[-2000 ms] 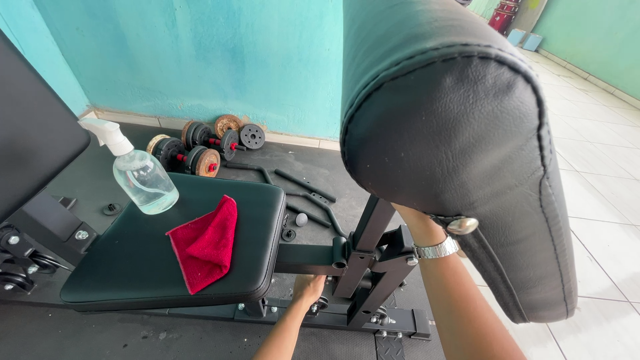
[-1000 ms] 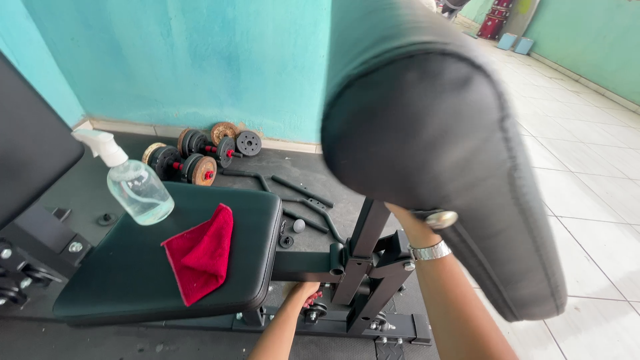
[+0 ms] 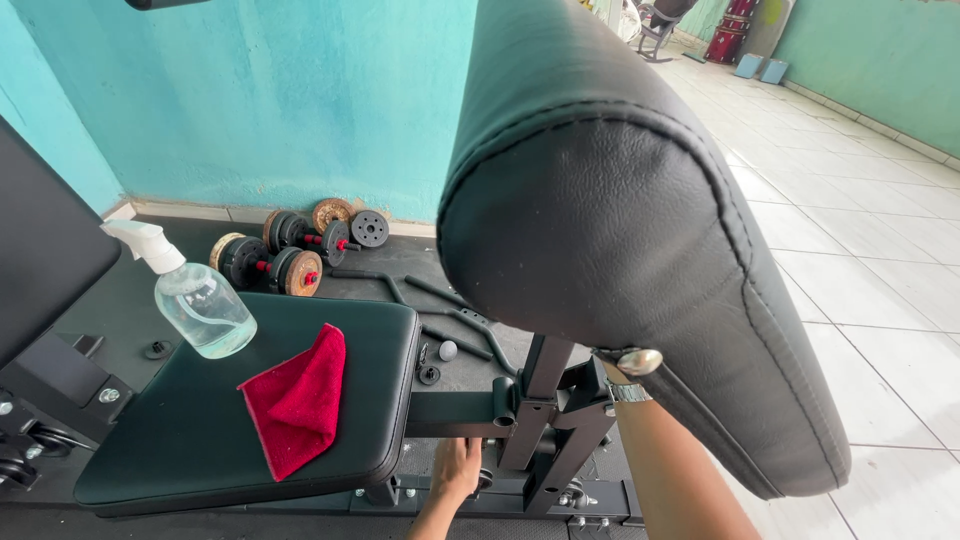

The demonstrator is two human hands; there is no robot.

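Observation:
My left hand is at the underside of the bench's black metal beam, beside the uprights; its fingertips are hidden, so its grip cannot be told. My right arm, with a silver wristwatch, reaches up behind the black padded arm rest; the right hand is almost wholly hidden behind the pad. On the black bench seat lie a folded red cloth and, left of it, a clear spray bottle with a white trigger head, partly filled with liquid.
Dumbbells, loose weight plates and bent black bars lie on the dark mat by the turquoise wall. A black backrest stands at left. White floor tiles run along the right.
My left hand has shifted at the beam's underside; a red item seen by it one second ago no longer shows. My right arm stays behind the pad.

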